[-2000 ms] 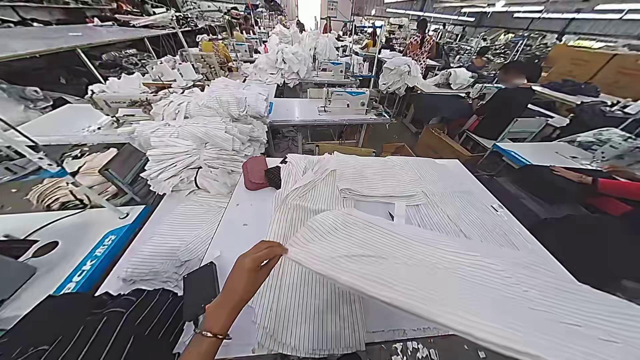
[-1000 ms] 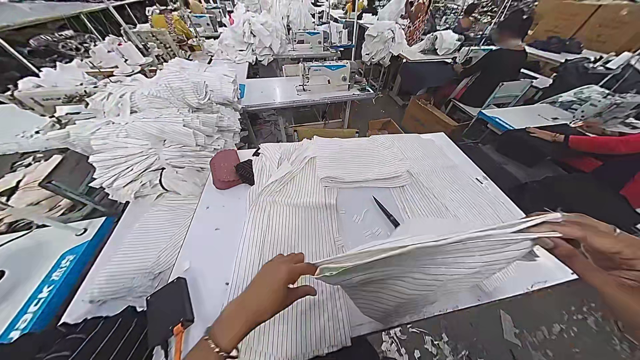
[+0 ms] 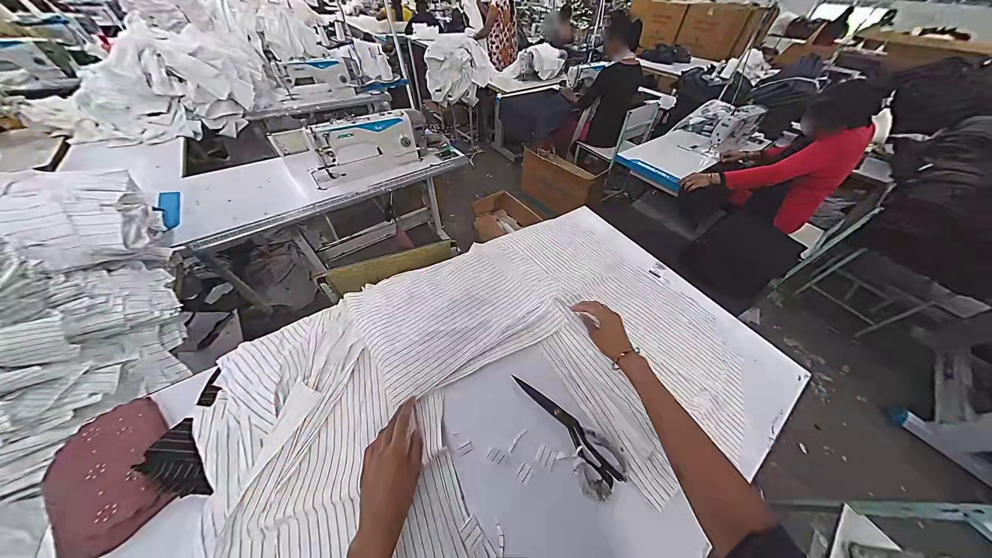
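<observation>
A folded stack of white striped fabric lies across the white table. My left hand rests at the stack's near left edge, fingers flat over striped cloth. At the stack's right end, my right hand touches the fabric edge with fingers slightly spread. Between my forearms lie black-handled fabric scissors, with small striped scraps beside them. More striped pieces spread over the right of the table, and long ones cover its left part. Neither hand clearly grips anything.
A maroon cloth bundle sits at the left. Beyond are piles of white striped fabric, a sewing machine on its table and cardboard boxes. A person in red works at the right, another in black farther back.
The striped panel that both my hands held up a second ago is out of them and down on the table. My hands have moved forward onto the stack. The view has shifted right.
</observation>
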